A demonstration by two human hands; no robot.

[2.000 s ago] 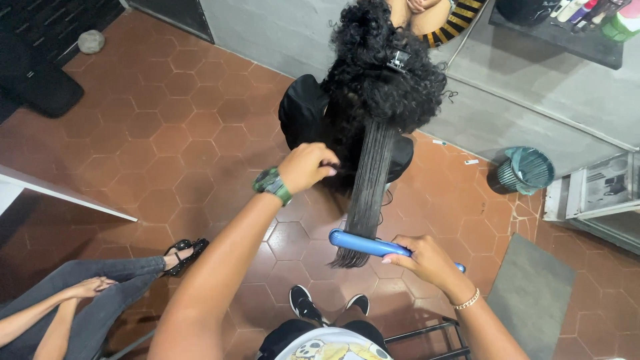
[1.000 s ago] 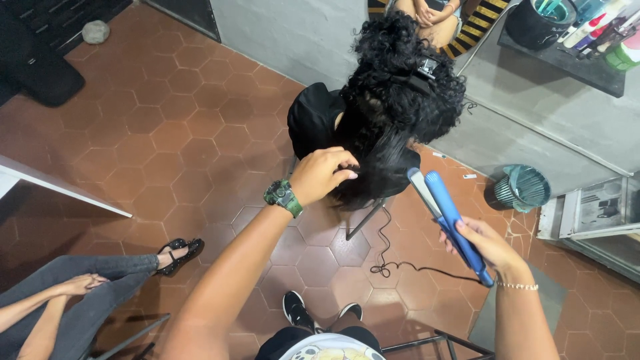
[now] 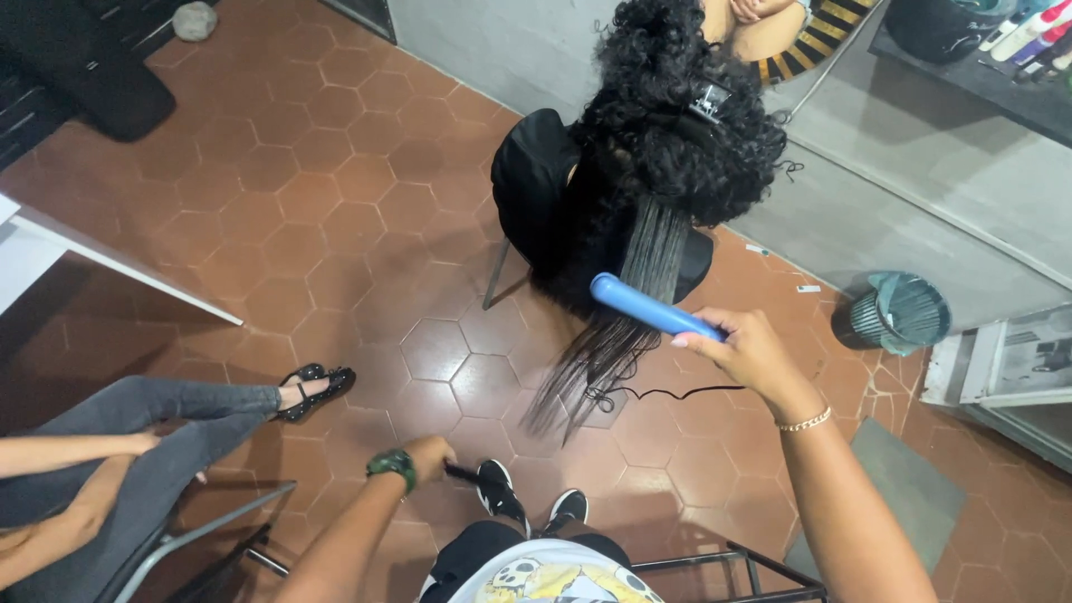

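Note:
My right hand grips a blue hair straightener, closed around a straight section of dark hair that hangs from a seated person's head. The ends of that section fan out below the plates. Above it, the curly black hair is gathered up with a shiny clip. My left hand, below a green watch, is low near my shoes and holds a thin dark object, perhaps a comb. The straightener's black cord curls behind the hair ends.
At left, another person in grey jeans sits beside a white table edge. A bin stands by the right wall. Bottles and a black pot rest on a dark shelf. A metal frame is at my right.
My left hand has left the hair and moved down toward my shoes. The straightener, held apart from the hair one second ago, is back on a section.

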